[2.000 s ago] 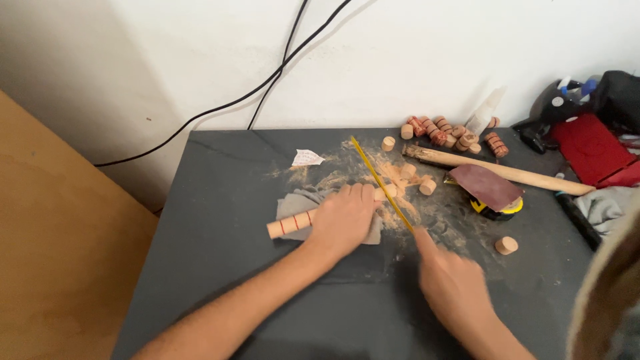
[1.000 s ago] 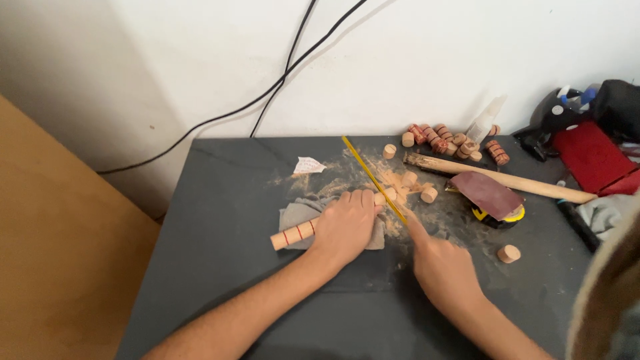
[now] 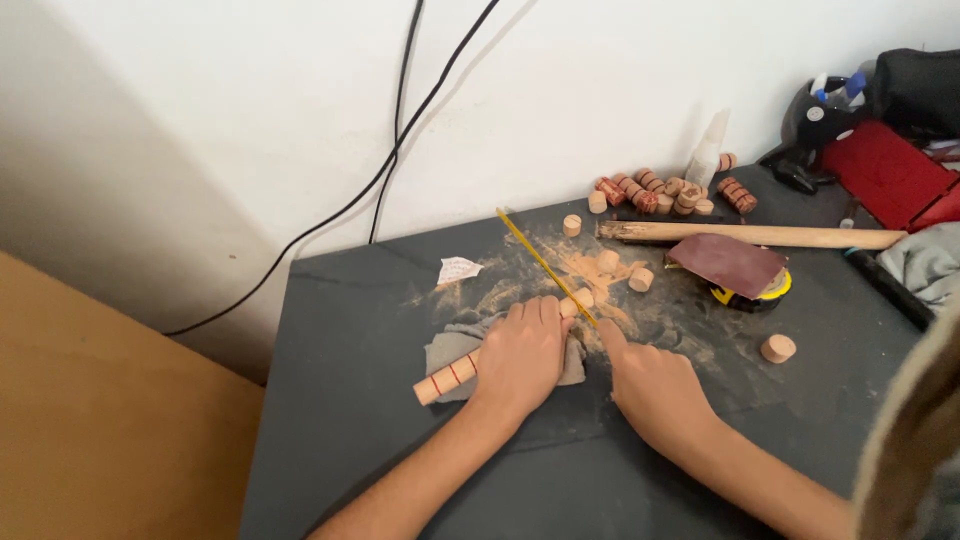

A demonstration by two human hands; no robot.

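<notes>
A wooden dowel [image 3: 446, 380] with red ring marks lies slantwise over a folded grey cloth [image 3: 574, 365]. Over its middle, my left hand [image 3: 523, 349] grips it and presses it down. My right hand [image 3: 652, 382] is closed around one end of a thin yellow saw blade [image 3: 536, 257], index finger stretched along it; the grip itself is hidden in the hand. The blade crosses the dowel near its right end, just beyond my left fingers. Sawdust [image 3: 592, 271] is spread behind the dowel, with short cut wooden pieces [image 3: 640, 279] in and beside it.
A longer wooden rod [image 3: 757, 233] lies behind brown sandpaper [image 3: 727, 262], which rests on a tape measure [image 3: 752, 298]. Marked wooden pieces [image 3: 635, 193] and a glue bottle [image 3: 705, 154] stand near the wall. One cut piece [image 3: 778, 348] is at the right, a paper scrap [image 3: 458, 269] at the left.
Between the frames the yellow blade has shifted along its length across the dowel, together with my right hand. My left hand keeps its hold on the dowel.
</notes>
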